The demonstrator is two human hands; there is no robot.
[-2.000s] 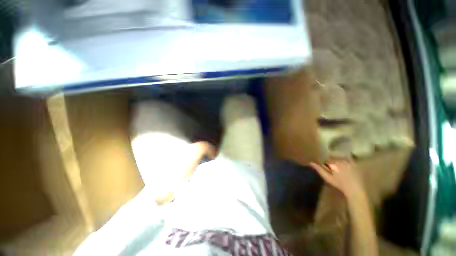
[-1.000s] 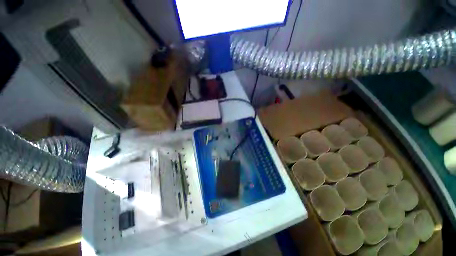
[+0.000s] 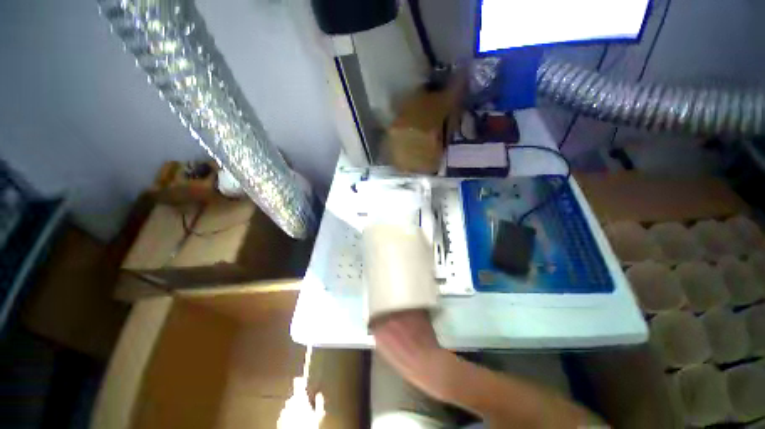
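A cream housing (image 3: 400,270) is over the left part of the white machine table, by the perforated work plate (image 3: 342,260), slightly blurred. My right hand (image 3: 408,333) reaches in from the lower right and holds the housing at its near end. The fingers are hidden by the housing, seemingly inside it. My left hand (image 3: 300,410) is at the bottom edge, partly cut off and overexposed, with fingers apart and nothing seen in it. It is left of the table's front edge, over the open carton (image 3: 144,352).
An open carton (image 3: 688,197) with rows of housings stands right of the table. A blue mat (image 3: 545,243) bears a black box (image 3: 513,247). The laser column (image 3: 356,92) stands behind. A silver duct (image 3: 214,109) hangs at left above a closed carton (image 3: 197,239).
The view has swung left from one second ago. My hands have come into view, the right with a housing over the table. The open left carton now shows.
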